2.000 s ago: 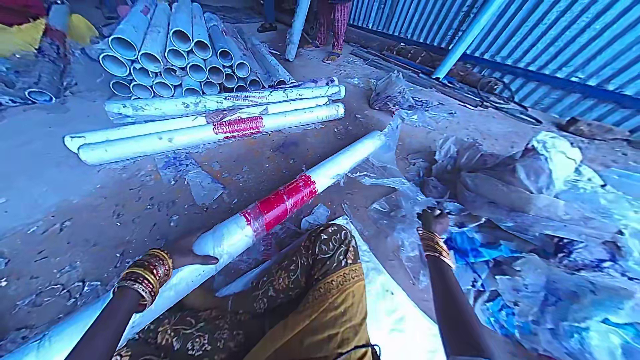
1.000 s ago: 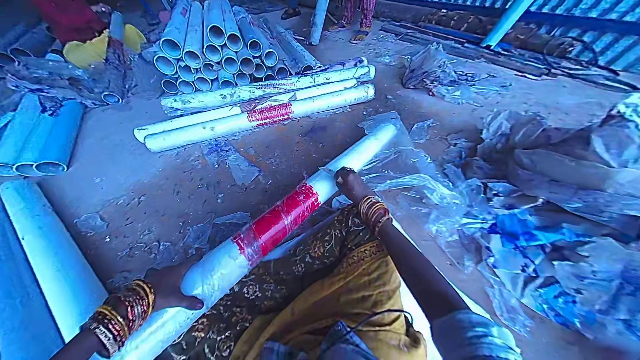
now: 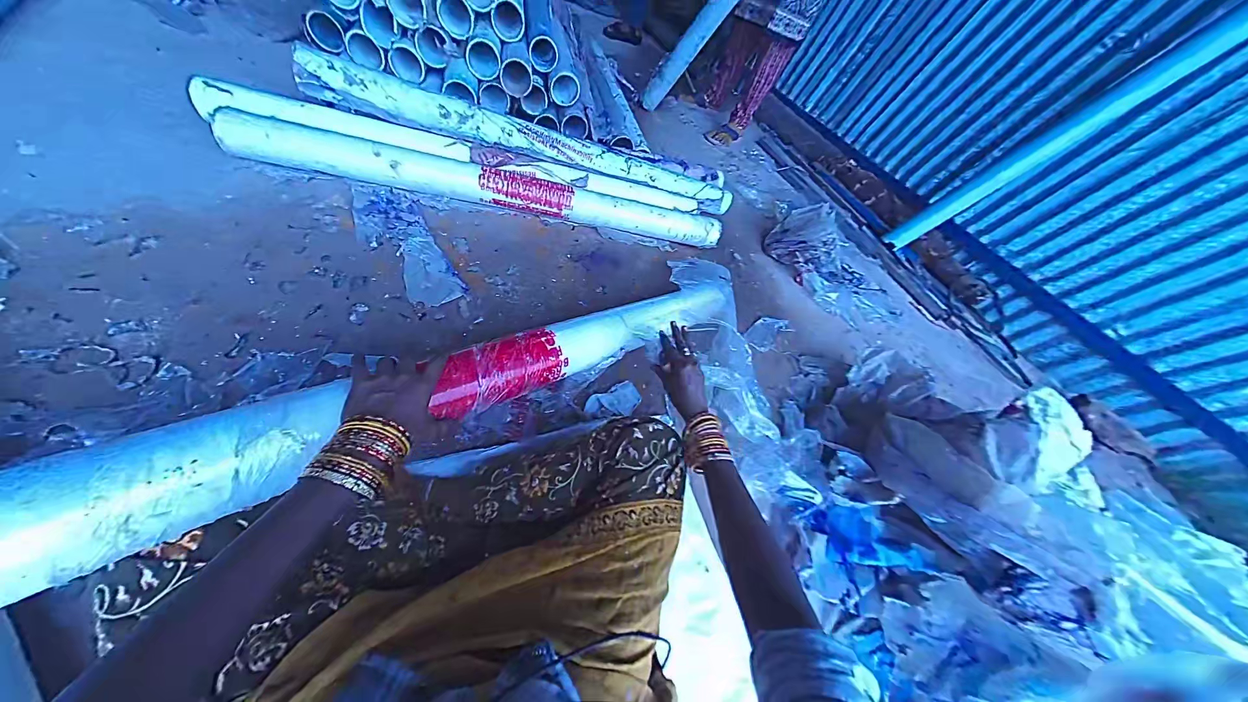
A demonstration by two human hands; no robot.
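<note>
A long white pipe (image 3: 244, 439) in clear plastic film lies slantwise across my lap, with a red printed band (image 3: 502, 370) around it. My left hand (image 3: 390, 395) rests over the pipe just left of the band, bangles at its wrist. Near the far end, my right hand (image 3: 681, 366) touches the pipe's near side with fingers spread. Loose clear film (image 3: 736, 380) hangs from that end and trails down beside my right wrist. Whether the right fingers pinch any film cannot be told.
Several wrapped pipes (image 3: 390, 166) lie on the floor ahead, before a stack of pipes (image 3: 483, 58). Crumpled plastic sheeting (image 3: 936, 487) is heaped at the right. A corrugated metal wall (image 3: 1102, 195) and slanting pole (image 3: 1063, 127) stand beyond. Another person's legs (image 3: 765, 78) show at the top.
My left hand has moved up along the pipe to beside the red band. From the loose plastic at the right, my right hand came onto the pipe, and now sits nearer its far end.
</note>
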